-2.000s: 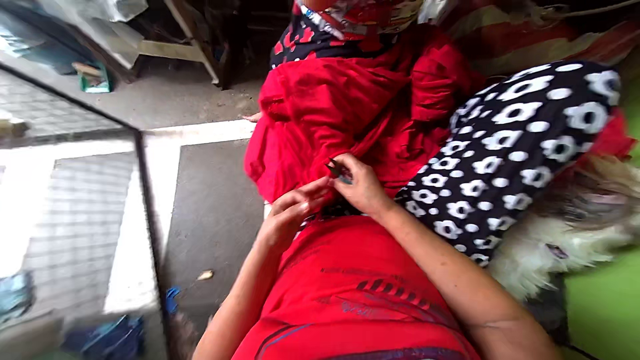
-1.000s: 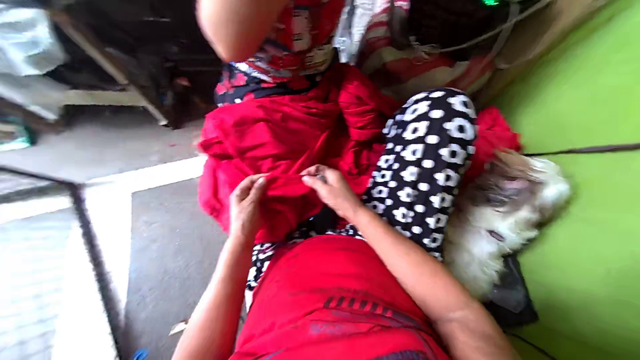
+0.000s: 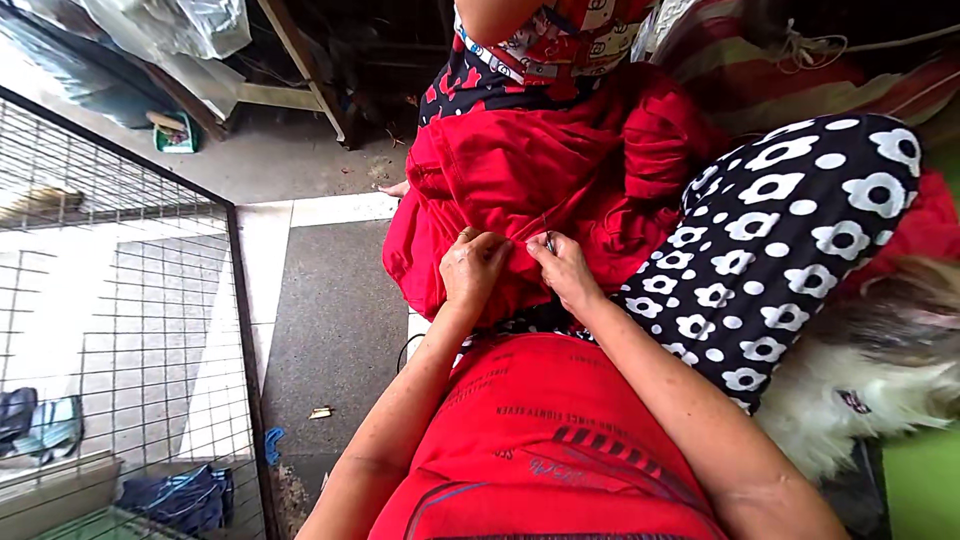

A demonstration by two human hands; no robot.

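A large red cloth [image 3: 525,165] lies in folds between me and another person sitting opposite. My left hand [image 3: 472,266] pinches the cloth near its front edge between thumb and fingers, with a ring on one finger. Close to its right, my right hand [image 3: 561,268] has thumb and forefinger together on the same cloth. A small dark metal tool [image 3: 550,241] shows between the fingers of that hand; its kind cannot be told. Both hands are just beyond my red shirt, beside my bent knee in black trousers with white flowers [image 3: 765,225].
A long-haired dog [image 3: 885,360] lies at the right beside my leg. The seated person's patterned top [image 3: 555,45] is at the upper middle. A black wire-mesh gate [image 3: 150,300] stands at left. A wooden-legged table [image 3: 281,96] and a green dustpan [image 3: 176,135] are behind.
My hands were close together two seconds ago, then drew apart over the red cloth; now they are nearer each other again. The view has swung right and back.
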